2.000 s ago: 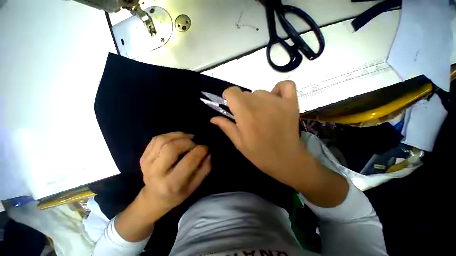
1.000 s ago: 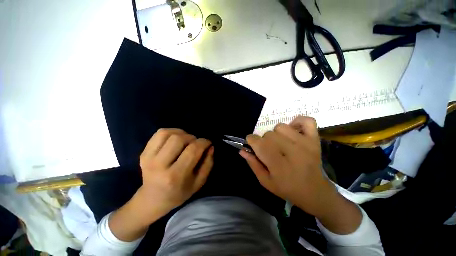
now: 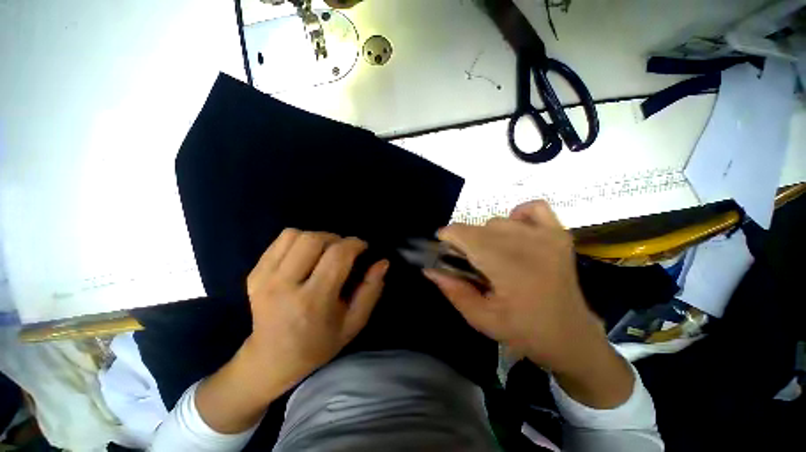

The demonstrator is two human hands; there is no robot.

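The black fabric panel (image 3: 300,159) lies over the front edge of the white table and down over the lap. My left hand (image 3: 309,287) rests on it with curled fingers, thumb and fingertips pinching the cloth. My right hand (image 3: 517,278) is just to the right, closed around the small silver thread snips (image 3: 433,256). The snips' blades point left toward my left fingertips, over the cloth, and are blurred. Whether the blade tips touch the cloth cannot be told.
Black tailor's shears (image 3: 550,110) lie on the table right of the machine's needle plate (image 3: 300,48). Black fabric strips (image 3: 680,93) and white paper pieces (image 3: 742,141) lie at the right. The worn yellow table edge (image 3: 663,245) crosses in front, with pale scraps (image 3: 53,380) below left.
Over the two seconds, the view has shifted and my right hand with the snips has moved down and right. Since one second ago, the hands have moved only slightly; my left thumb shows more.
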